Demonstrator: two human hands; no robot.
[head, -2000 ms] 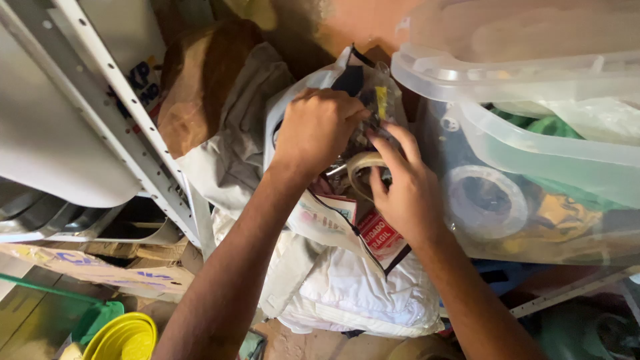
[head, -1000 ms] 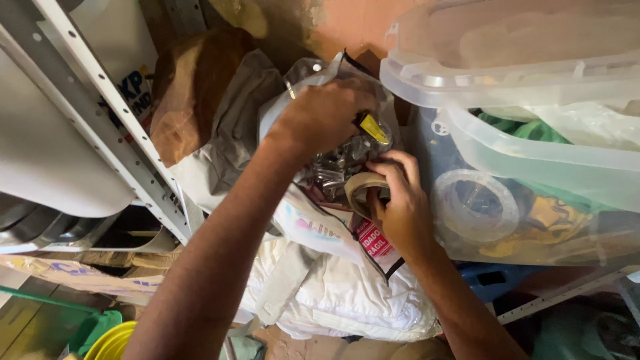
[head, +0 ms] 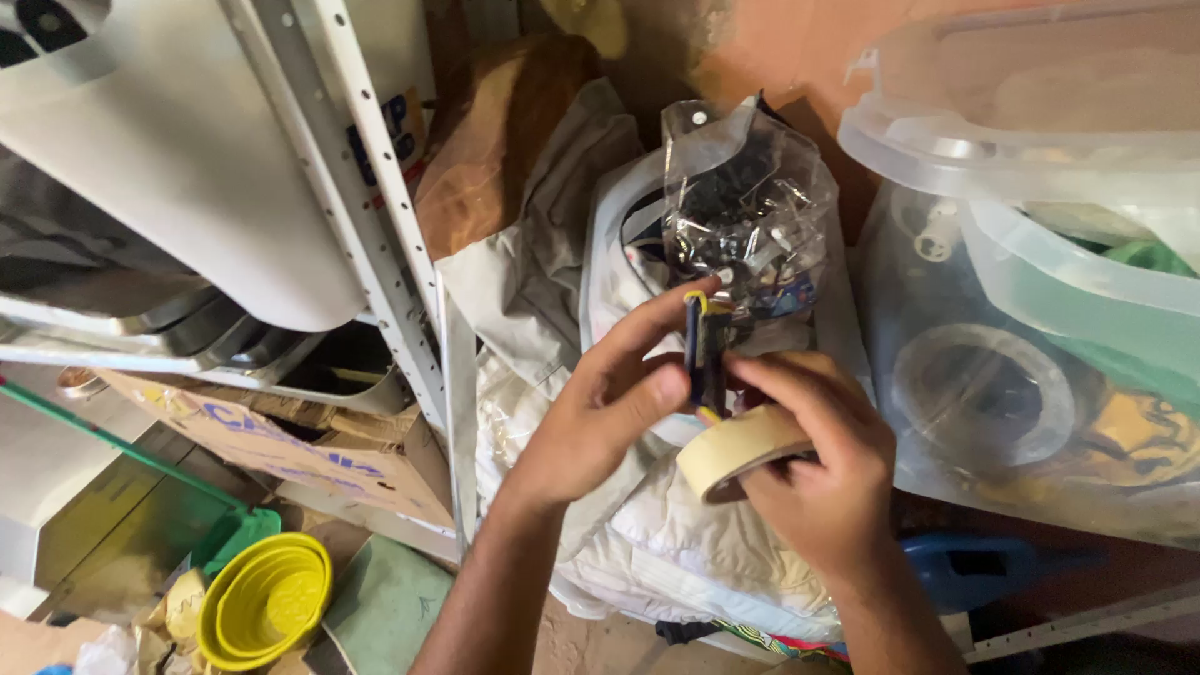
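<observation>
My right hand [head: 825, 450] grips a roll of cream masking tape [head: 750, 450], with its fingers through and around the ring. A small dark blue item with yellow ends [head: 705, 352] is upright between my two hands; my left hand [head: 600, 412] has its thumb and fingers around it, and my right fingertips touch its side. Just behind them, a clear plastic bag of small dark and shiny items [head: 750, 216] rests on an open white bag [head: 609, 253]. What the small item is cannot be told.
A clear plastic storage box [head: 1106, 375] stands at the right. At the left are a perforated metal shelf post [head: 375, 187], stacked metal trays [head: 159, 319] and a cardboard box [head: 375, 469]. Below lie white padded fabric [head: 694, 553], a yellow collapsible bowl [head: 267, 600] and a green dustpan [head: 239, 539].
Both hands have come out of the white bag toward me. The tape roll has come with the right hand, and the clear bag of small items now shows uncovered.
</observation>
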